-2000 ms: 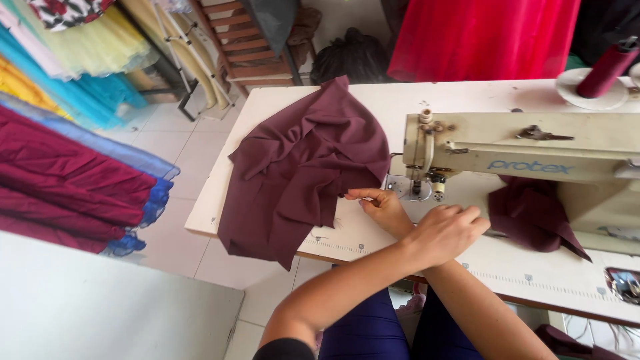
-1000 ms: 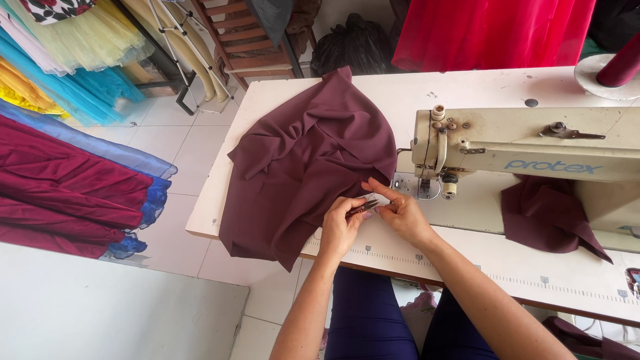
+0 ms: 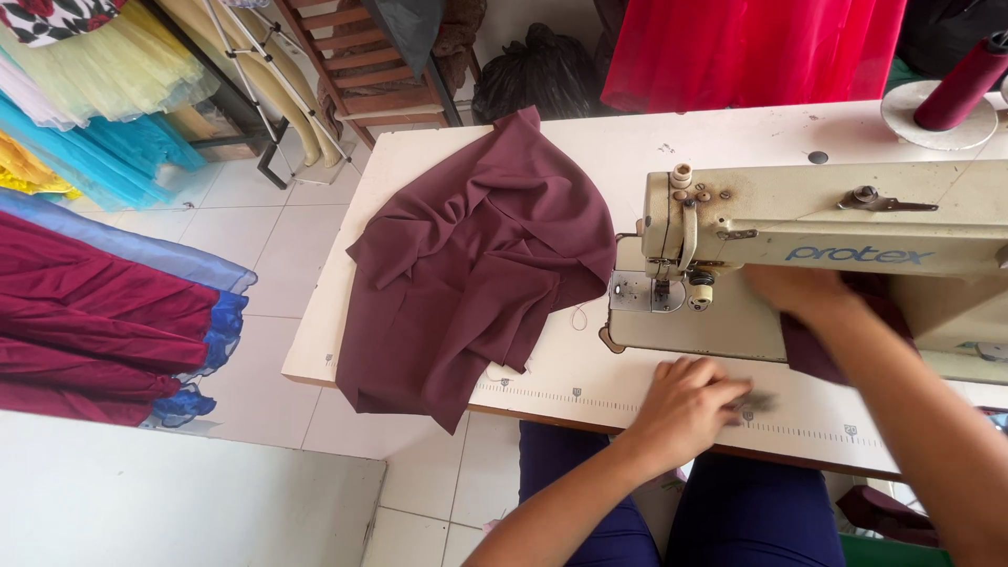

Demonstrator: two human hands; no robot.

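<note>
In the head view my left hand [image 3: 689,405] is over the table's front edge, its fingers closed on a small dark tool [image 3: 756,402], too blurred to identify. My right hand [image 3: 795,291] reaches under the arm of the sewing machine [image 3: 835,209], beside a dark maroon cloth piece [image 3: 819,358]; its fingers are blurred and partly hidden, so its hold cannot be told. A larger maroon cloth [image 3: 472,268] lies crumpled left of the needle area, its lower corner over the table edge. A loose thread [image 3: 579,316] lies beside it.
A maroon thread cone [image 3: 957,87] stands on a round holder behind the machine. A ruler scale [image 3: 579,394] runs along the front of the sewing table [image 3: 724,138]. Hanging dresses [image 3: 94,307], a wooden chair [image 3: 378,67] and a black plastic bag [image 3: 539,75] are beyond.
My hands, close together at the large cloth's right edge a second ago, have moved right and apart. My right hand has gone under the machine arm. The large cloth lies much as before.
</note>
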